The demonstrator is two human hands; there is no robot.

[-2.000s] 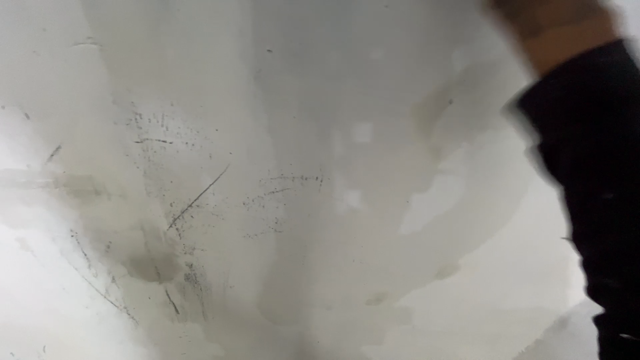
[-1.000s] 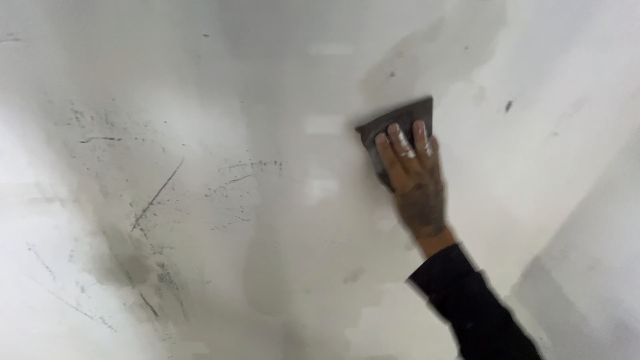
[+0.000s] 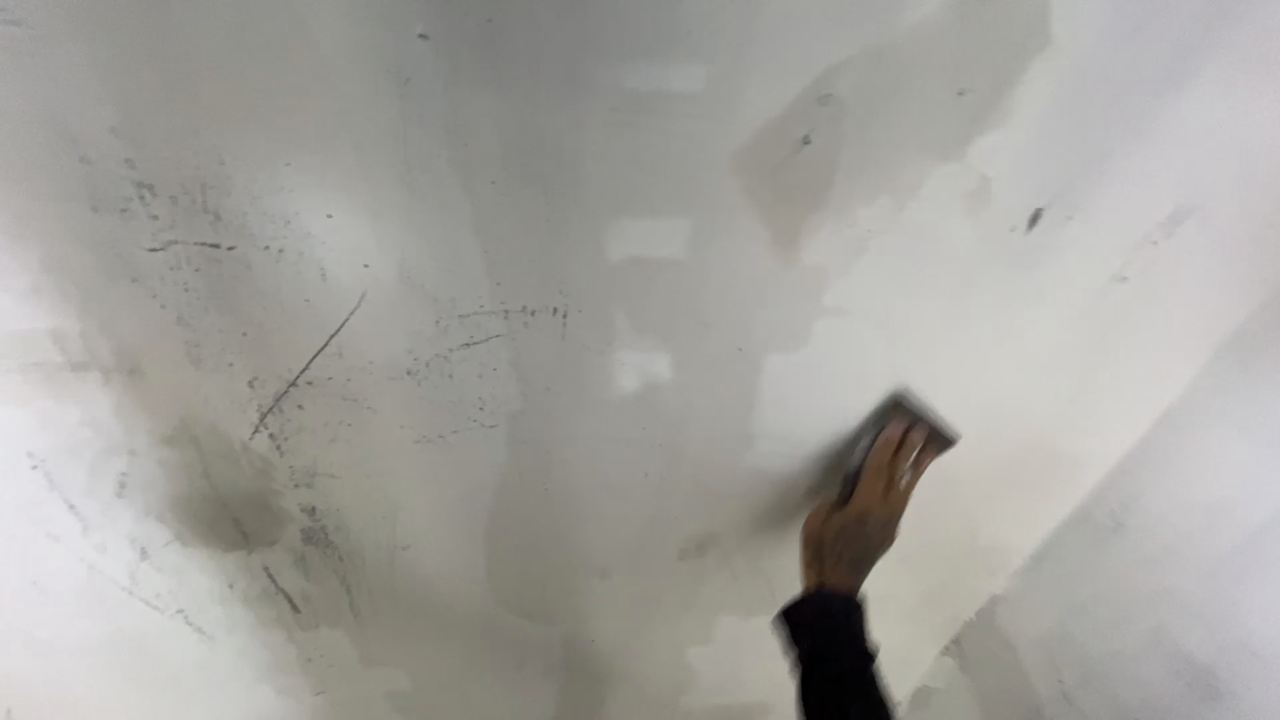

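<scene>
My right hand (image 3: 862, 520), in a dark sleeve, grips a dark, flat, straight-edged spreading tool (image 3: 905, 408) at the lower right of the head view. Its fingers lie over the tool's face, and whitish residue shows on them. The tool is blurred and held against or close to a pale plastered surface (image 3: 640, 480); whether it touches cannot be told. Damp-looking grey patches and lighter areas mark this surface. My left hand is out of view.
Dark scratches (image 3: 308, 365) and specks cover the left part of the surface. A darker grey patch (image 3: 900, 90) lies at the upper right. Along the lower right, a greyer adjoining surface (image 3: 1150, 560) meets the pale one at a slanting edge.
My right hand came into fuller view from the upper right edge with the tool. Since one second ago it has moved down and right across the surface, and the tool has turned.
</scene>
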